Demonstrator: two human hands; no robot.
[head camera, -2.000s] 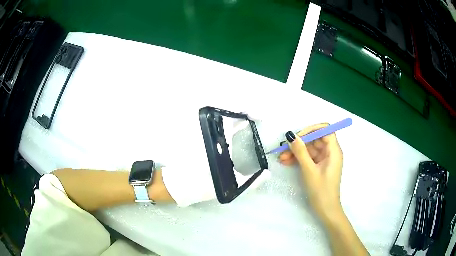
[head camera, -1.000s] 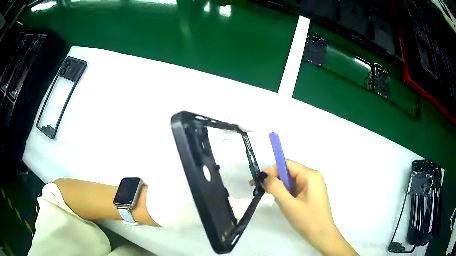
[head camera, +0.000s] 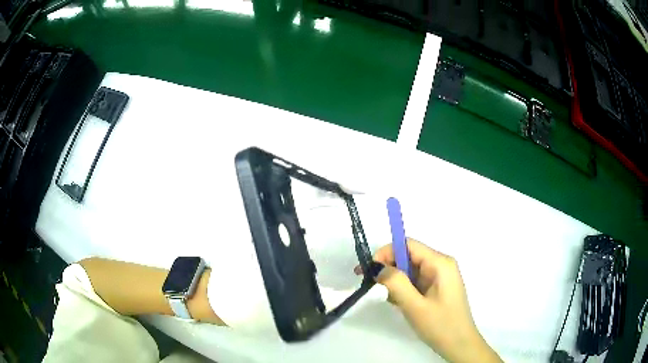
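A black phone middle frame (head camera: 266, 248) is held up tilted above the white mat, its open window facing right. My left hand (head camera: 249, 291), in a white glove that blends into the mat, holds it from behind; its fingers are hard to make out. My right hand (head camera: 426, 291) is bare with dark nails. Its thumb and fingertip pinch the frame's right side near the lower corner. Blue-purple tweezers (head camera: 398, 237) stand upright in the same hand, their tips hidden. Whether a small part is at the fingertips I cannot tell.
A single frame (head camera: 92, 145) lies at the mat's left end. Stacked frames (head camera: 604, 298) lie at the right edge. A white divider strip (head camera: 420, 92) crosses the green belt (head camera: 320, 78). Frames (head camera: 540, 122) lie on the belt at right. Black trays (head camera: 35, 113) stand left and far right.
The frame has come nearer and left, and is turned more edge-on. My right hand has moved down-left onto the frame's side, and the tweezers have swung from slanting to upright.
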